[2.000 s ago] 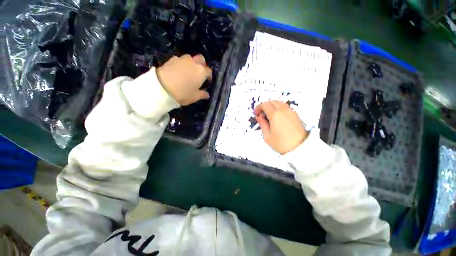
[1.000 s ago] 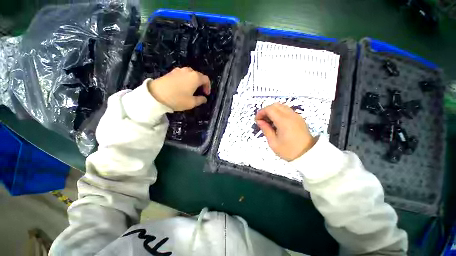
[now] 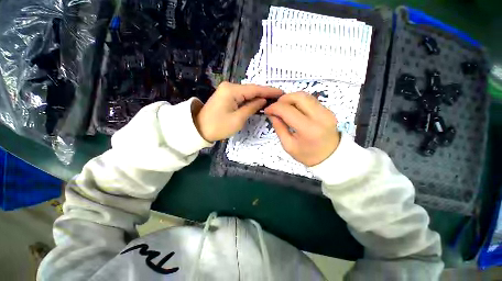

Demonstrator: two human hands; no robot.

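My left hand (image 3: 227, 112) and my right hand (image 3: 306, 127) meet fingertip to fingertip over the middle tray (image 3: 245, 174). A small dark part, which looks like a black plastic housing (image 3: 266, 104), shows between the fingertips, mostly hidden by them. My left fingers are closed on it. My right thumb and fingers pinch at its right side; whether they hold a separate small piece cannot be seen. White inserts (image 3: 319, 52) lie in rows at the top of the middle tray and scattered lower down, with a few dark bits among them.
The left tray (image 3: 159, 66) is full of black parts. A crumpled clear plastic bag (image 3: 69, 71) lies at far left. The right tray (image 3: 457, 186) holds a small pile of black units (image 3: 432, 104). Blue bins show at the lower left (image 3: 27, 181) and right edge (image 3: 491, 255).
My left hand has moved right from over the left tray to meet my right hand above the middle tray. My right hand has moved slightly up and left. The view has shifted a little.
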